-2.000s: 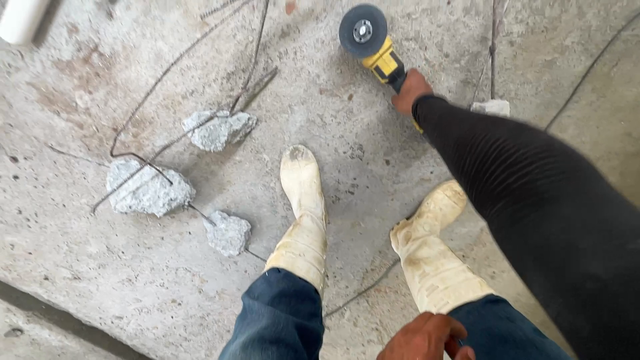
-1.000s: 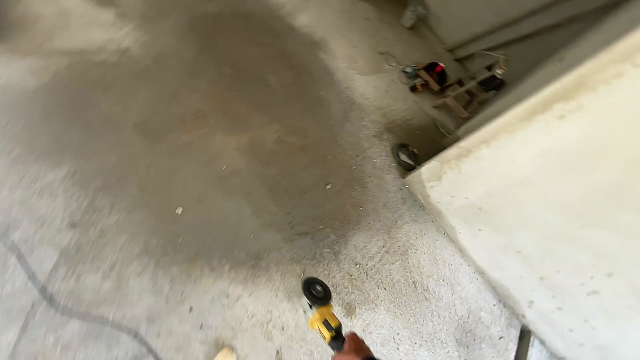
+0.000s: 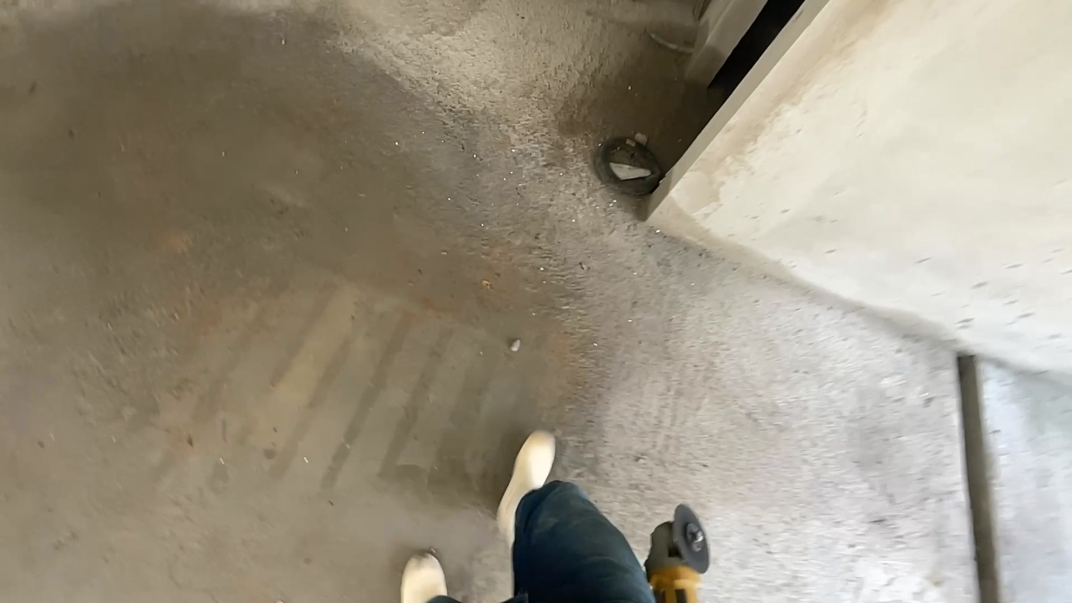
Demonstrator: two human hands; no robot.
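Note:
A yellow and black angle grinder (image 3: pixel 675 557) shows at the bottom edge, right of my jeans leg, with its dark disc uppermost. The rear of its body is cut off by the frame, and whatever holds it is out of sight. Neither my left hand nor my right hand appears. Two pale rubber boots, one forward (image 3: pixel 529 473) and one farther back (image 3: pixel 422 578), stand on the concrete floor (image 3: pixel 754 402).
A pale concrete wall (image 3: pixel 904 167) fills the upper right. At its corner lies a round black object (image 3: pixel 628 167) with a light piece in it. A dark groove (image 3: pixel 976 469) crosses the floor at right. A small pebble (image 3: pixel 515 344) lies ahead of the boots.
The view has moved far from the rubble and bent rebar of the first frame. My right hand, earlier seen holding the grinder, has left the view. The wall corner is nearer than one second ago.

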